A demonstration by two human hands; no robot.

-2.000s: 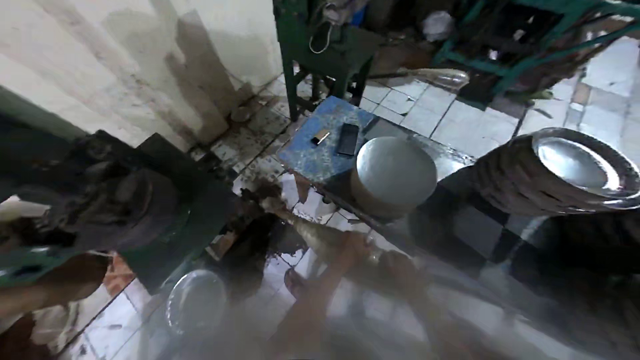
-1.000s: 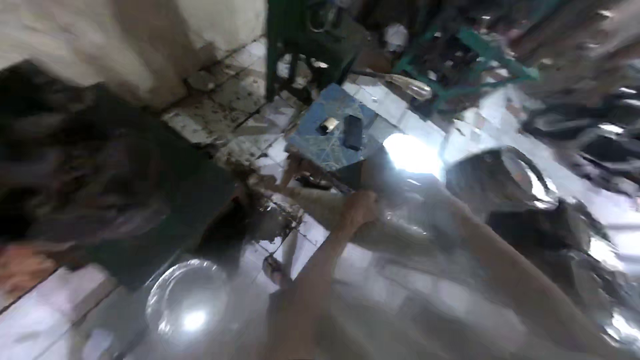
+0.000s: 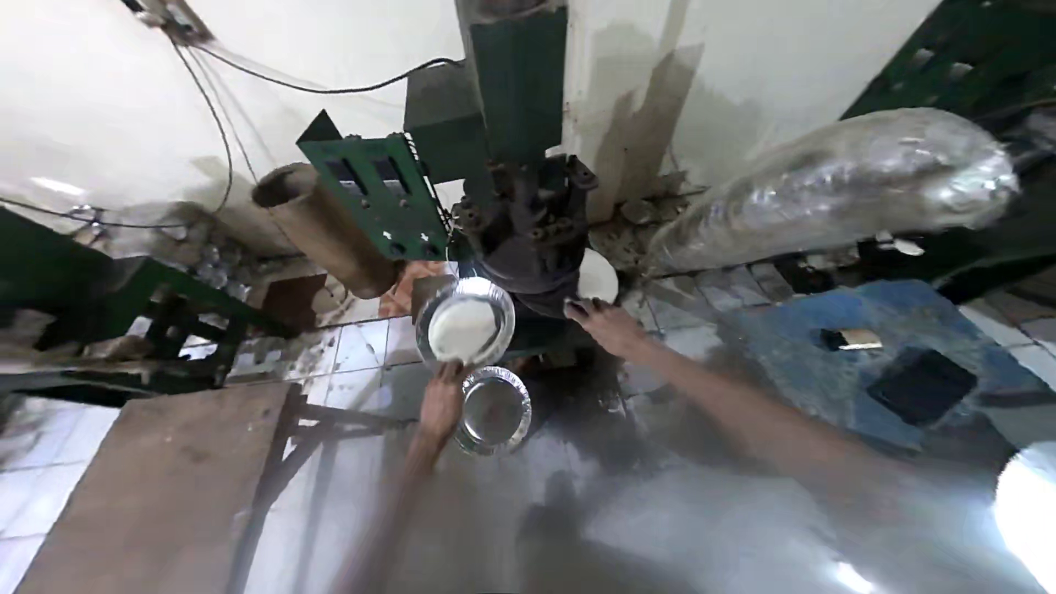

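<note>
My left hand [image 3: 443, 398] grips the near edge of a round foil plate [image 3: 499, 302] that has a pale disc [image 3: 462, 330] on it. Just below, a second round foil plate [image 3: 497, 412] lies low beside the machine. My right hand [image 3: 609, 327] is at the right side of the dark metal press head [image 3: 528, 247], its fingers at what looks like a small handle; whether they close on it is unclear. Behind that hand shows part of a white round disc [image 3: 597, 277]. The press has a green control box [image 3: 388, 198].
A wooden board table [image 3: 165, 487] stands at the left, a brown cardboard tube [image 3: 322, 227] behind it. A long plastic-wrapped roll [image 3: 833, 190] leans at the right. A blue-topped table [image 3: 792, 330] holds a black phone-like object [image 3: 922, 384] and a small box [image 3: 850, 339].
The view has swung left to the press. My hands, earlier near the long wrapped roll, are now apart at the press, the left one with a foil plate.
</note>
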